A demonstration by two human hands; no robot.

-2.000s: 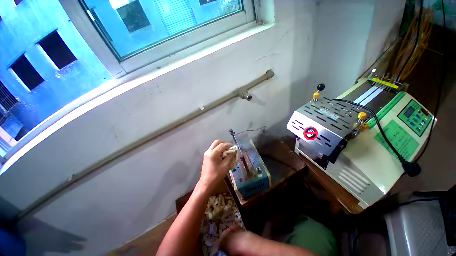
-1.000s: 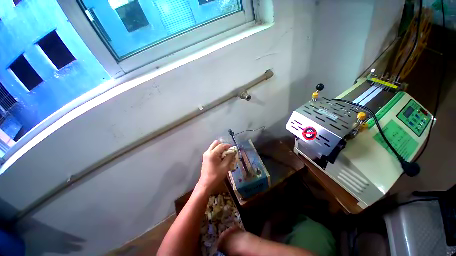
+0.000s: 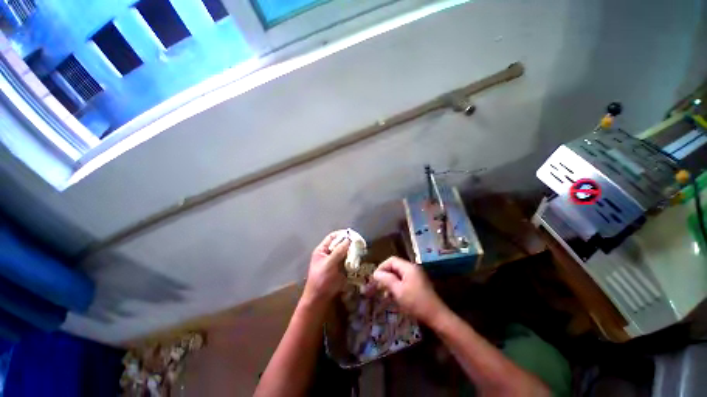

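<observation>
My left hand (image 3: 327, 267) holds a cream-white crumpled bunch of pieces (image 3: 355, 250) above the open box. My right hand (image 3: 403, 285) is just right of it with fingers pinched together; whether something small is between them is too blurred to tell. Loose cream and whitish pieces (image 3: 376, 322) lie heaped in the brown box (image 3: 333, 345) below both hands. The small blue machine (image 3: 443, 229) stands to the right of the hands, with dark upright rods and a thin wire; neither hand touches it.
The cream cutting machine (image 3: 643, 283) with its slotted silver guard is at the right. Cream-brown pieces (image 3: 164, 363) lie on the floor at lower left, near blue fabric-like material (image 3: 46, 310). A wall pipe (image 3: 310, 163) runs behind. My knee in green shows at lower right.
The view has turned left and down. My left hand has moved from beside the blue machine to above the box with the bunch. My right hand has risen from the box towards it.
</observation>
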